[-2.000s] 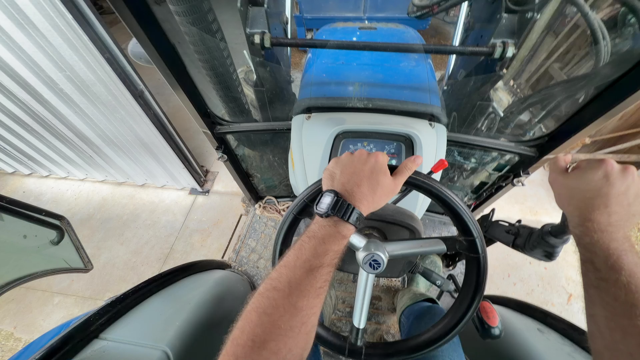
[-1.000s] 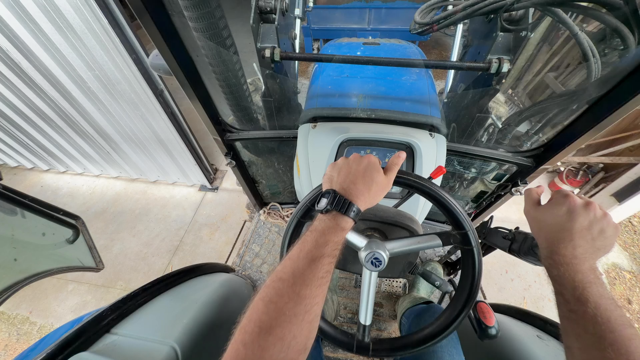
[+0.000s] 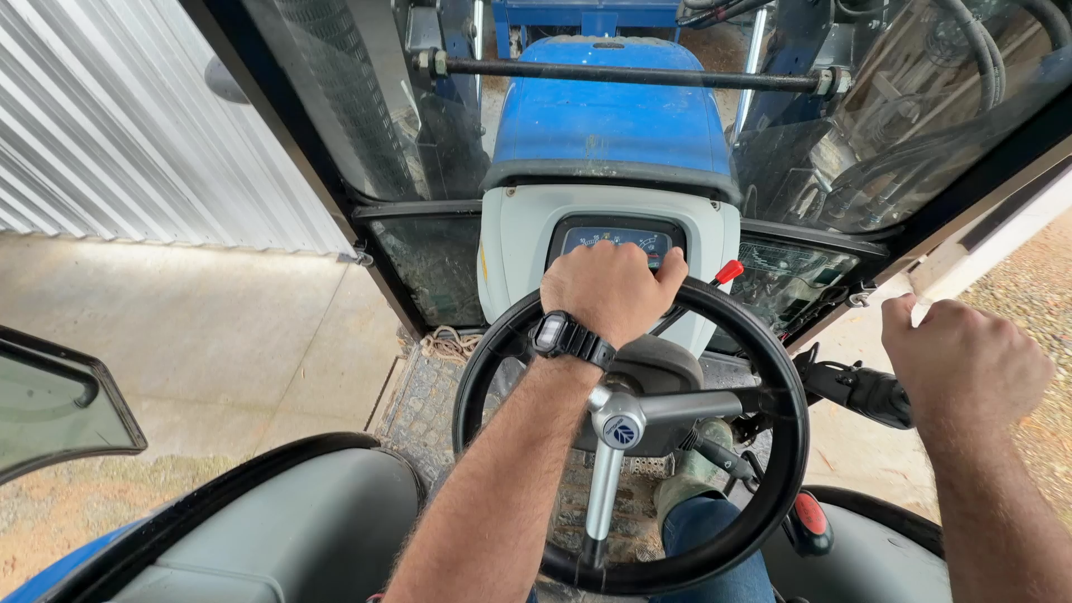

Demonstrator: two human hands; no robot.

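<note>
My left hand (image 3: pixel 611 289), with a black digital watch on its wrist, is closed over the top of the black steering wheel (image 3: pixel 796 402) of a tractor. Behind it the instrument panel (image 3: pixel 624 234) is partly covered by the knuckles. My right hand (image 3: pixel 967 360) is raised as a fist at the right, above and beside a black loader joystick (image 3: pixel 871 395); whether it holds anything is hidden. A red-tipped lever (image 3: pixel 727 272) stands just right of the wheel's top rim. A red-topped lever (image 3: pixel 810 512) sits by the right fender.
Ahead lie the blue hood (image 3: pixel 611 117) and a steel crossbar (image 3: pixel 628 74) between the loader arms. A corrugated metal wall (image 3: pixel 142 126) stands to the left, near an open glass door (image 3: pixel 63 406). Rope (image 3: pixel 452 343) lies on the cab floor. Gravel (image 3: pixel 1022 293) shows at the right.
The metal wall and the ground have shifted past the cab, and gravel now shows at the right. My left hand stays on the top of the wheel; my right hand remains raised.
</note>
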